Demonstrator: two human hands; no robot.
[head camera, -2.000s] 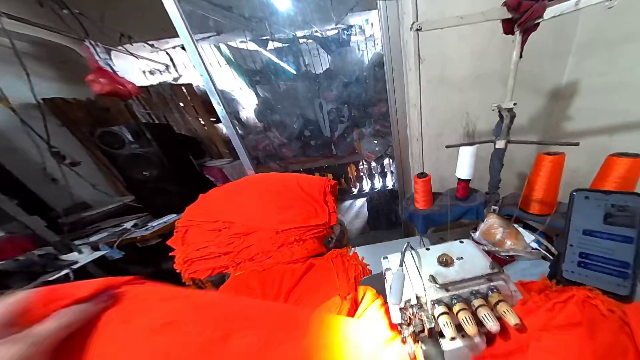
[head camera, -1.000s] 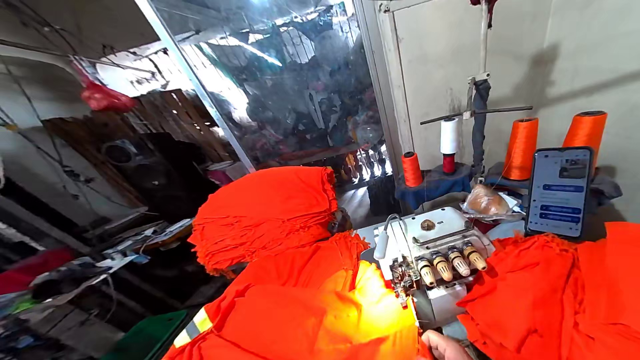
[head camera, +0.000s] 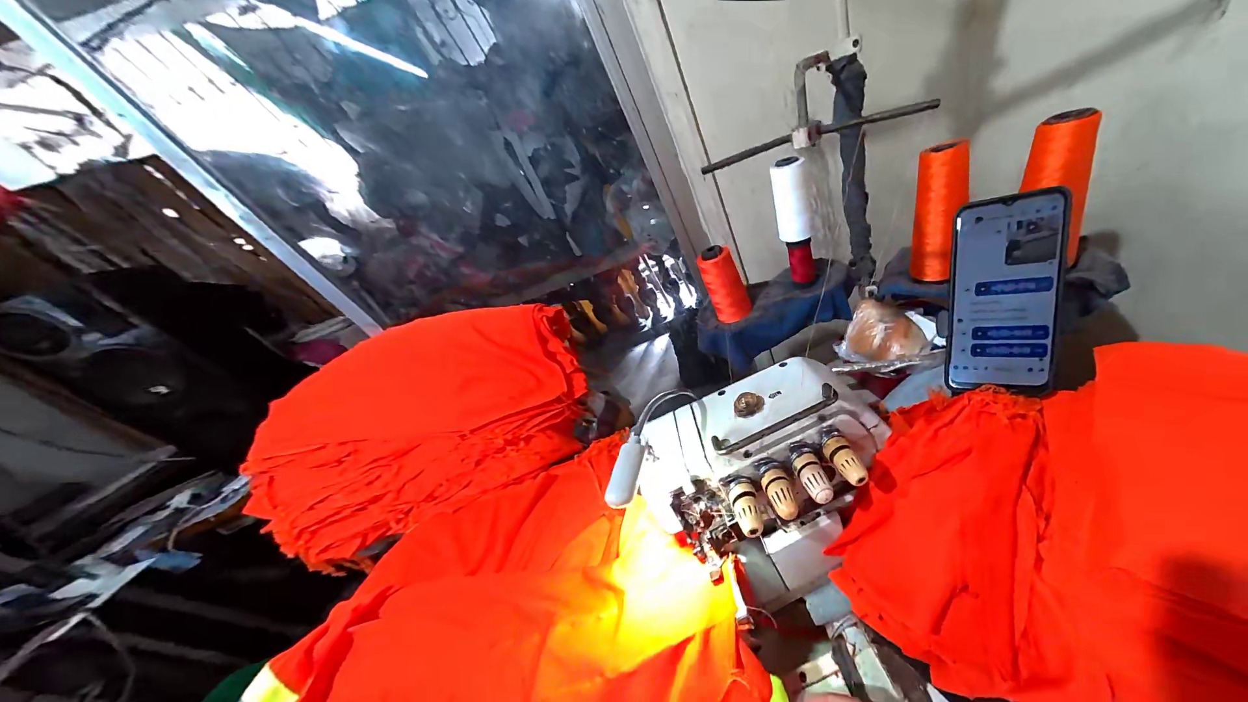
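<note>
A white overlock sewing machine with several tan tension dials stands at the centre. Orange fabric lies at its needle area, brightly lit by a small bent-neck lamp; a yellow strip shows at the lower left. Only a sliver of skin, seemingly my right hand, shows at the bottom edge below the machine, so its hold is hidden. My left hand is out of view. A folded stack of orange fabric rises behind and left of the machine, and more orange pieces lie to its right.
A phone stands upright behind the right-hand pieces. Orange thread cones, a white spool and a smaller orange spool stand behind the machine, near a thread stand's bar. A plastic-wrapped item sits beside them.
My left hand, on the orange fabric at the far left two seconds ago, is out of view. The hand near the machine's lower front has mostly left the frame. The view has shifted.
</note>
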